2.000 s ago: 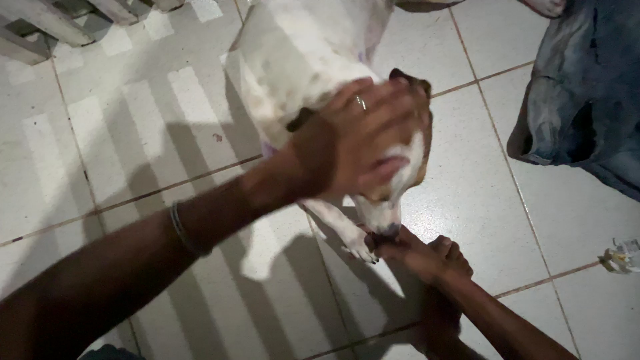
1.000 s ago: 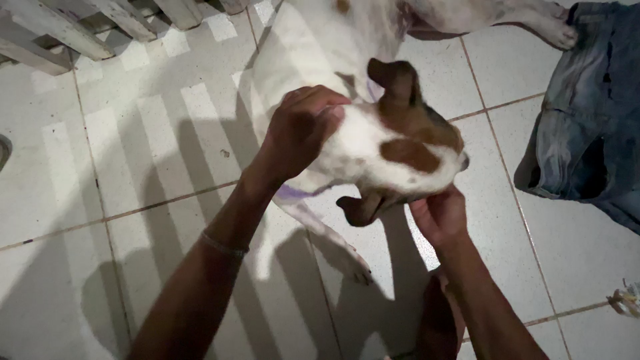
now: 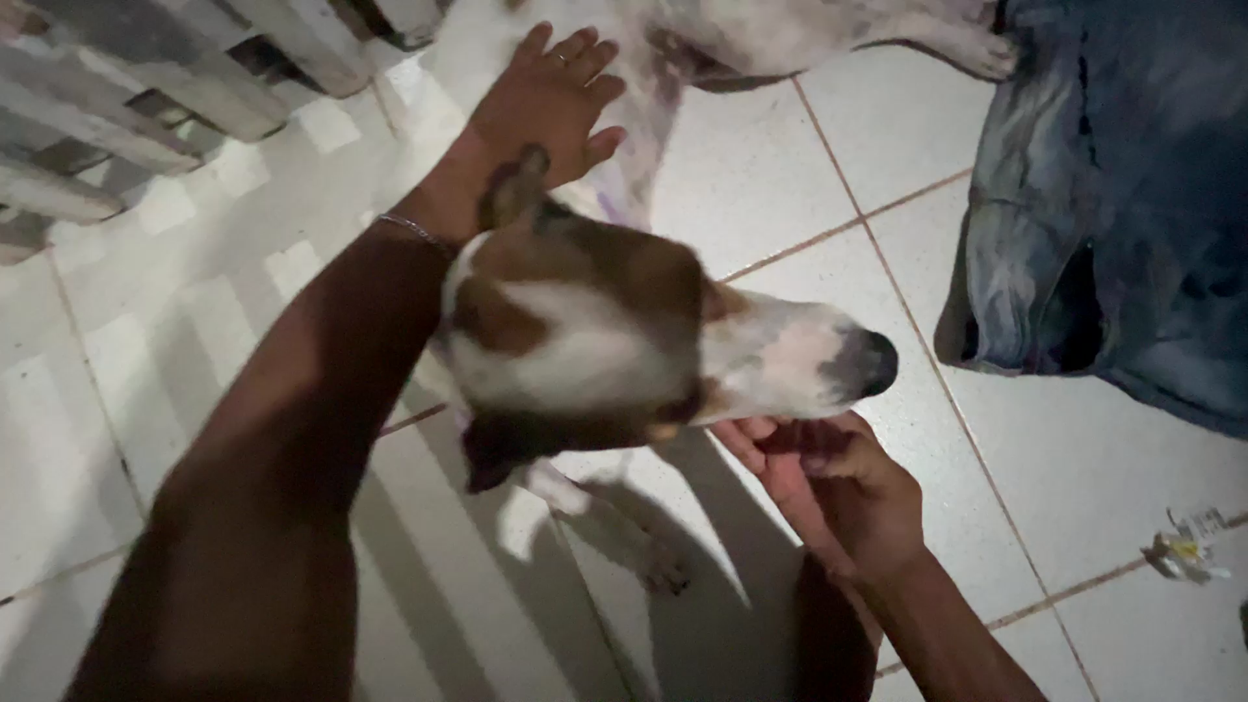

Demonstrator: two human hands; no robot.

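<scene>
A brown and white dog (image 3: pixel 585 341) lies on the floor with its head raised and its dark nose toward the right. My left hand (image 3: pixel 551 107), with a ring on a finger, rests flat on the dog's white body behind the head, fingers apart. A thin bracelet (image 3: pixel 414 230) circles that wrist. Below the dog's muzzle is my right hand (image 3: pixel 843 478), fingers curled, close to or touching the jaw; whether it holds anything is hidden. One front leg (image 3: pixel 595 507) of the dog stretches out beneath its head.
Blue denim clothing (image 3: pixel 1102 214) lies at the right, by a hind paw. A slatted whitish wooden piece (image 3: pixel 195 78) stands at the upper left. A small crumpled clear wrapper (image 3: pixel 1185 554) is on the white tiled floor (image 3: pixel 1053 468) at the lower right. Shadows stripe the tiles.
The dog's head was low under my left hand, then turned right and now is raised. My left hand has moved from the head onto the body. The view is closer now.
</scene>
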